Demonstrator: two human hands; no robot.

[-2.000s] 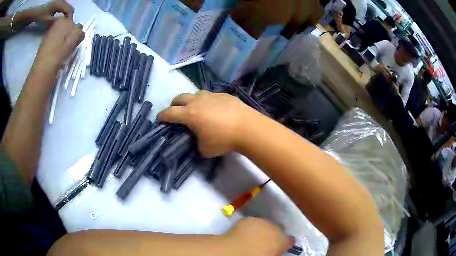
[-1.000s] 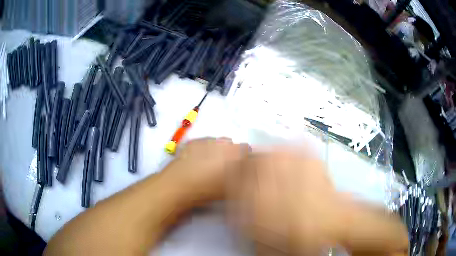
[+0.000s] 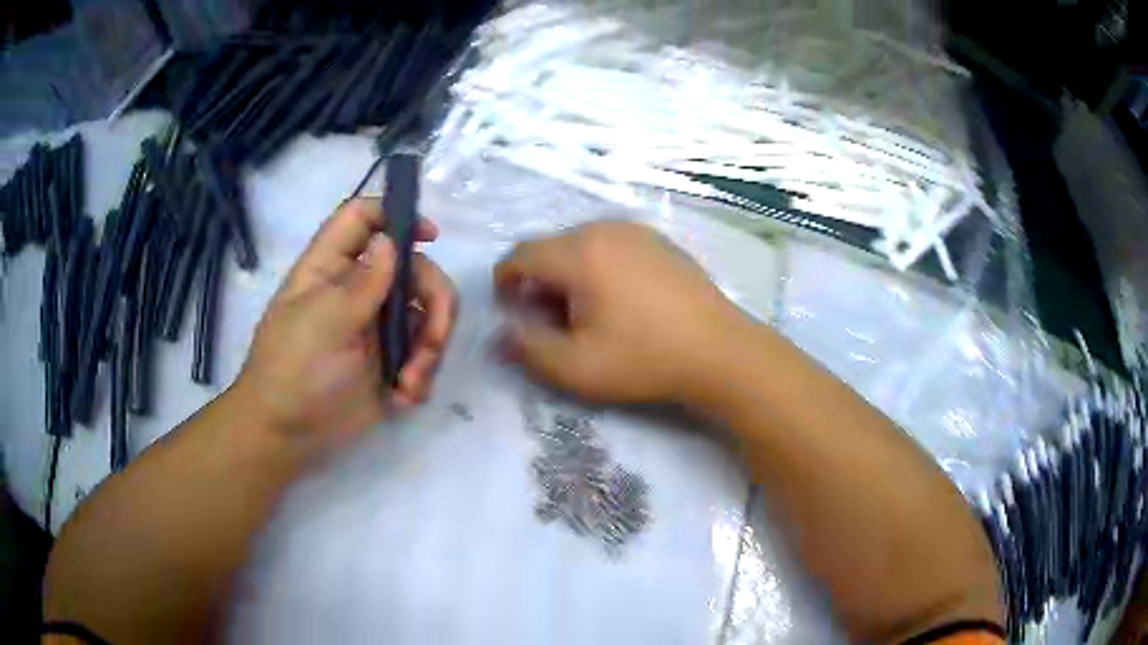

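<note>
My left hand point(image 3: 346, 302) is shut on a black tube point(image 3: 399, 271), held nearly upright with its upper end above the fingers. My right hand point(image 3: 604, 309) is to the right of it, blurred, with thumb and fingers curled towards each other. Whether it holds something small cannot be told. A tangled heap of small metal parts point(image 3: 585, 479) lies on the white table just below my right hand. A tiny bit of metal point(image 3: 462, 411) lies apart, left of the heap.
Loose black tubes point(image 3: 139, 277) lie at the left, with more piled at the back left point(image 3: 290, 95). White rods point(image 3: 705, 126) are heaped on clear plastic at the back. Part-assembled pieces point(image 3: 1070, 504) with white ends stand in rows at the right edge. Film covers the table point(image 3: 378, 554).
The view has swung right. My hands, earlier blurred and overlapping, are now apart, and a black tube shows in my left hand. The metal heap has come into view; the screwdriver is no longer clearly seen.
</note>
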